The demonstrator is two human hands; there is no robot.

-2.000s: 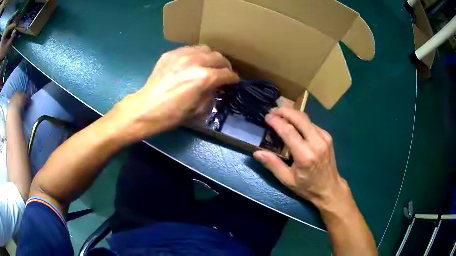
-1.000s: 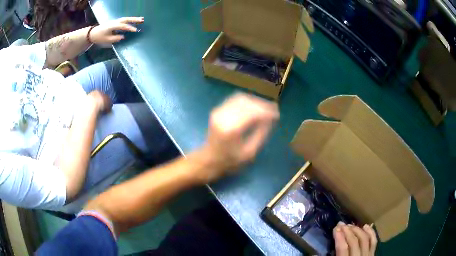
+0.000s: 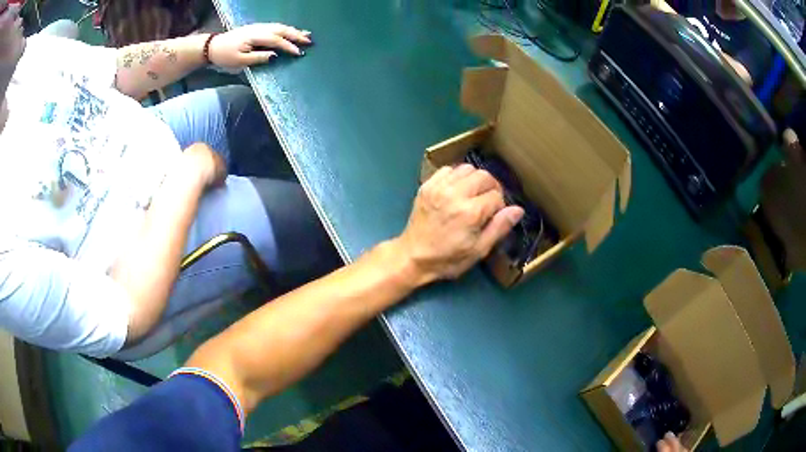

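Note:
An open cardboard box (image 3: 566,132) stands on the green table, its lid raised, with black coiled cable (image 3: 528,231) inside. My left hand (image 3: 460,221) is closed over its near wall, fingers and thumb curled at the rim, hiding part of the contents. A second open box (image 3: 720,362) is at the lower right, holding black cable (image 3: 661,408) and a clear plastic bag (image 3: 626,388). Only the fingertips of my right hand (image 3: 672,443) show at this box's near end, cut off by the bottom edge; their grip is unclear.
A large black radio-like device (image 3: 680,101) stands at the far right, with loose black cables (image 3: 530,31) beyond the first box. A seated person in a white shirt (image 3: 66,177) is at the left, one hand (image 3: 256,46) on the table. Another person (image 3: 742,40) is partly visible at the upper right.
My left hand has left the near box and reached the farther one, which now sits turned clockwise. The view has shifted, so the near box lies lower right.

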